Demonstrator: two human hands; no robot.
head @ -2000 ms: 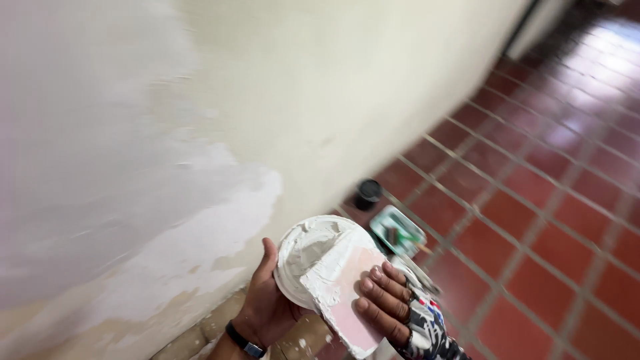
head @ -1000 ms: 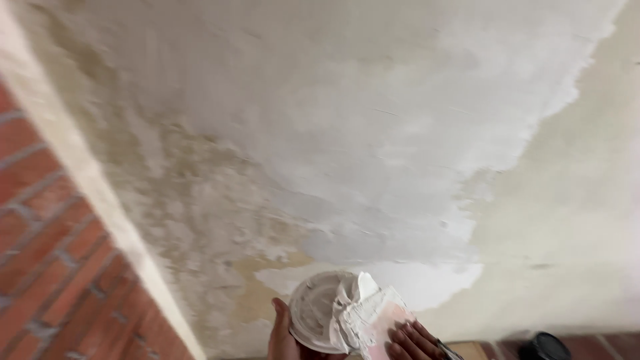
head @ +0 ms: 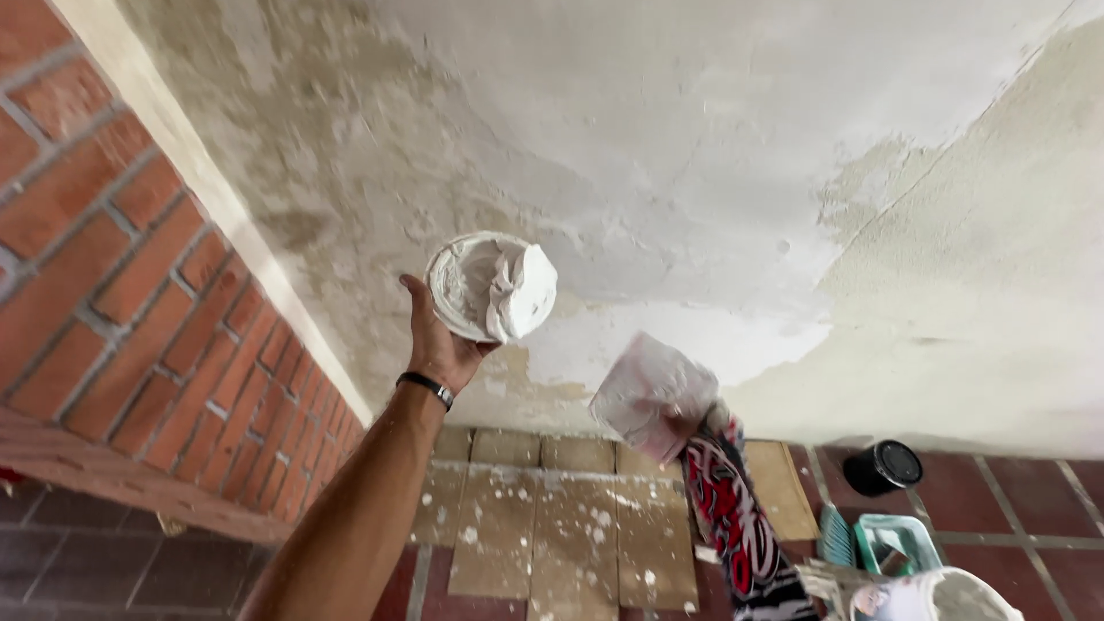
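My left hand (head: 444,345) holds a round white container (head: 470,289) from below, close to the wall. White paste (head: 522,293) is heaped on its right side. To the right and lower, my right hand (head: 690,418) grips a flat, pale pinkish spreader (head: 647,392) smeared with paste; the fingers are mostly hidden behind it. A patterned sleeve covers that arm. Behind both hands, the wall (head: 673,198) carries a broad patch of smooth whitish filler, with rough, stained plaster at the left.
Paste-spotted cardboard (head: 573,526) covers tiles at the wall's foot. A brick wall (head: 164,285) stands left. At lower right are a black container (head: 882,467), a brush (head: 835,535), a pale green tray (head: 927,543) and a white bucket (head: 966,595).
The spreader has left the container's rim, and my hands have moved apart. Paste is now heaped on the container's right side. The view has swung toward the brick wall.
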